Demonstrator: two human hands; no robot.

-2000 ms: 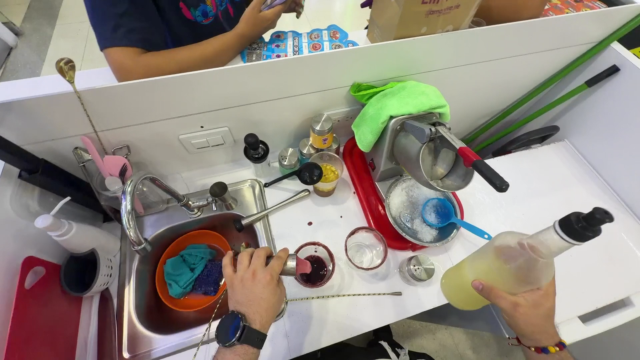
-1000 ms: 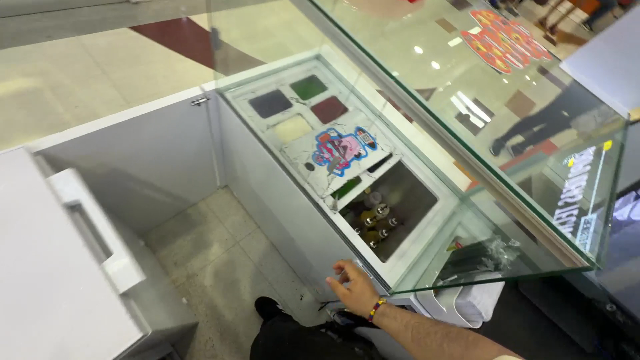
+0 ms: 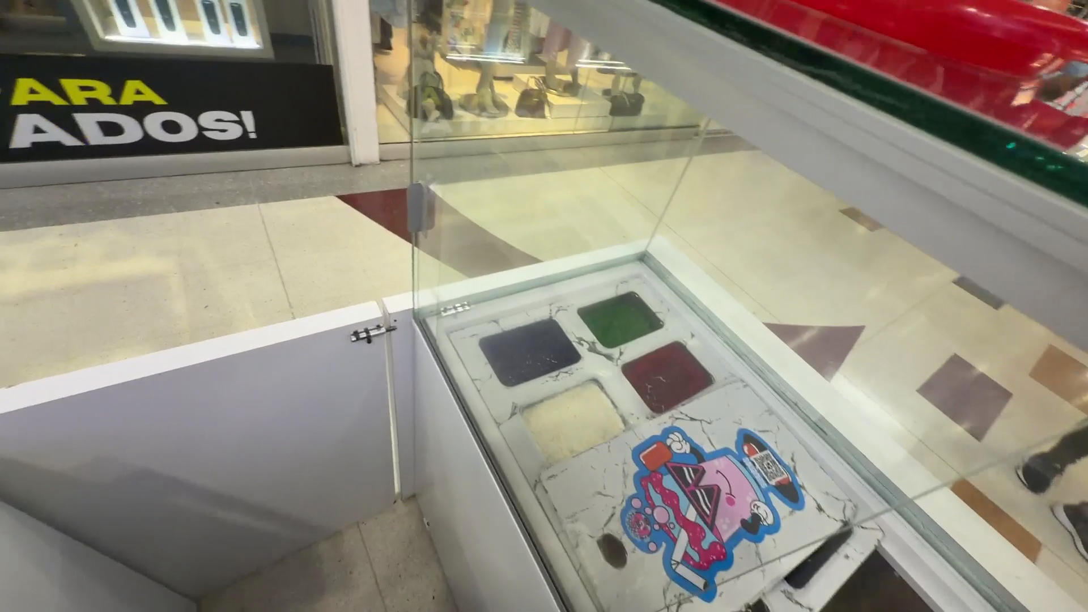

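Neither of my hands shows in the head view, so what they hold or touch is hidden. Below and to the right stands a glass-sided display counter (image 3: 501,510) with a marble-patterned top panel (image 3: 586,518). Set into the panel are several square wells: a dark blue one (image 3: 529,352), a green one (image 3: 620,320), a dark red one (image 3: 667,376) and a cream one (image 3: 574,419). A cartoon sticker (image 3: 710,510) with a printed code lies on the panel. At the bottom right, part of a dark opening (image 3: 880,586) shows.
A low white gate (image 3: 204,459) with a metal slide bolt (image 3: 371,333) meets the counter at the left. Upright glass panes (image 3: 552,195) rise above the counter. Beyond is the tiled walkway (image 3: 153,272), with a person's shoes (image 3: 1041,472) at the right edge.
The view has swung from the sink with its bottles and cups to the glass counter. My hand, over the counter's near edge a second ago, has left the view.
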